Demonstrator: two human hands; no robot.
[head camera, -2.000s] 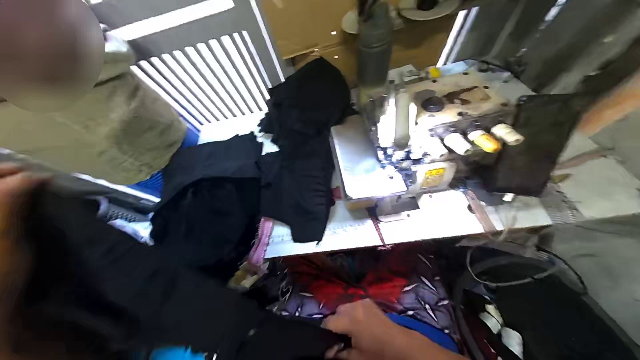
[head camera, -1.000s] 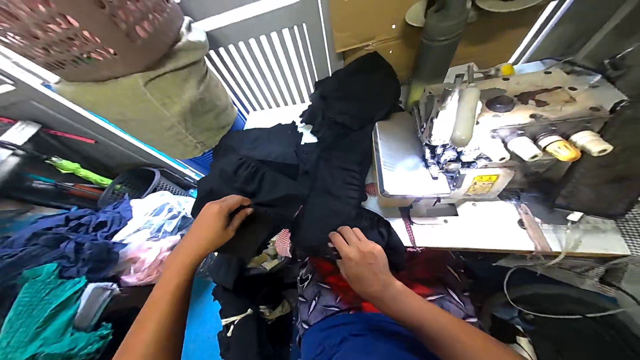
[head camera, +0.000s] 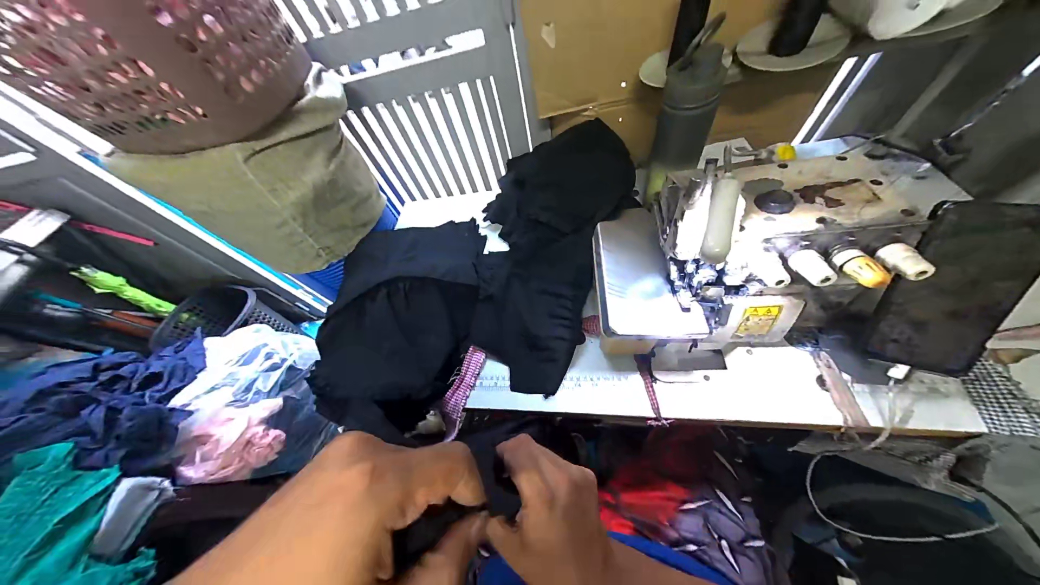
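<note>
Close together in front of the table edge, my left hand (head camera: 406, 496) and my right hand (head camera: 552, 508) both grip a piece of black fabric (head camera: 487, 459); its lower part is hidden by the fingers. Beyond them, black fabric pieces (head camera: 398, 325) with gathered seams lie on the white sewing table (head camera: 569, 398), one hanging over its edge. A longer black piece (head camera: 536, 309) lies beside the metal plate of an overlock sewing machine (head camera: 747, 244), whose lamp is lit. A pink checked strip (head camera: 465, 386) shows under the black fabric.
Left of the table are a dark plastic basket (head camera: 219, 309) and heaped white and pink cloth (head camera: 252, 390), navy cloth (head camera: 89, 398) and green cloth (head camera: 57, 520). A brown perforated basket (head camera: 179, 65) is at the upper left. A cable (head camera: 821, 504) loops below the table's right side.
One second ago my hands were apart on the black fabric on the table; now they are together in front of its edge, gripping black fabric.
</note>
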